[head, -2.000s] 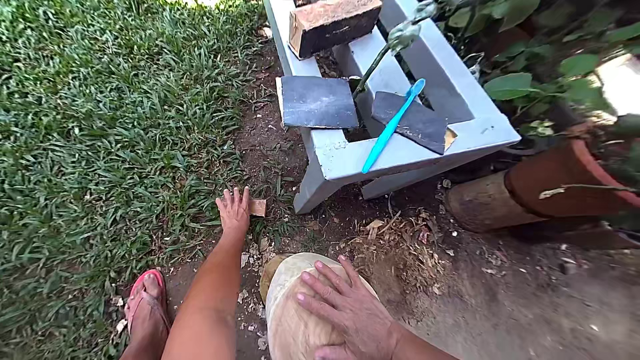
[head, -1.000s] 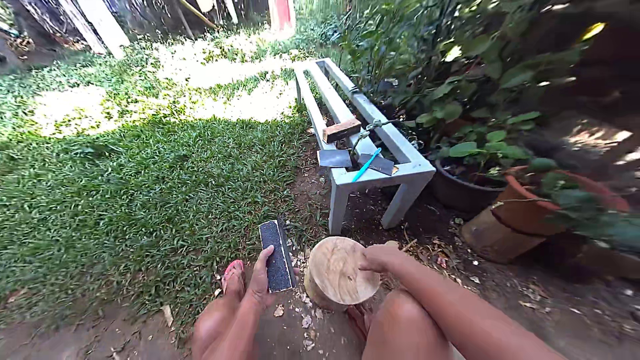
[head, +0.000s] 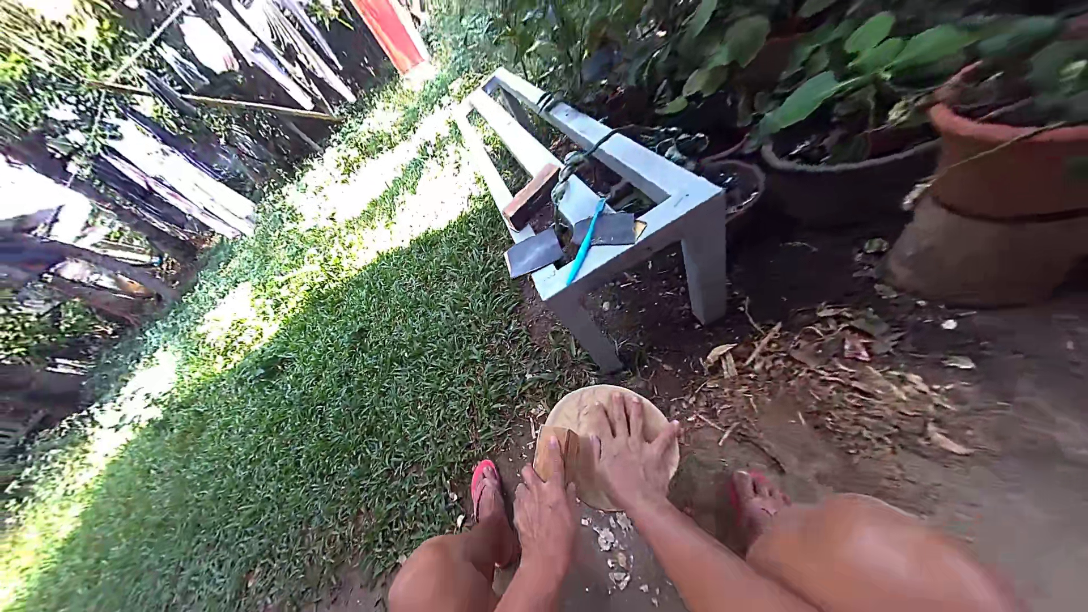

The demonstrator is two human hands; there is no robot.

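Note:
A round, pale wooden piece [head: 574, 408] stands on the ground between my feet. My left hand [head: 544, 501] grips a small wooden block [head: 556, 453] against its left side; the block's underside is hidden. Spread flat on the round top lies my right hand [head: 631, 450], fingers apart, beside the block. On the near end of the grey bench [head: 667, 200] rest two dark sheets of what looks like sandpaper [head: 534, 253], one with a light backing, and a turquoise toothbrush [head: 586, 242] lies across the right one. Behind them sits a brown wooden block [head: 531, 197].
The bench leg [head: 591, 336] stands just beyond the round wood. Potted plants, including a terracotta pot [head: 1011, 161], line the right side. Dry leaves and chips [head: 816, 365] cover soil at right, and grass [head: 357, 408] spreads at left. A green rope [head: 571, 161] is wound on the bench.
My left hand, earlier beside the round wood with a dark-faced block, is now at its edge with the block against it. The view has tilted.

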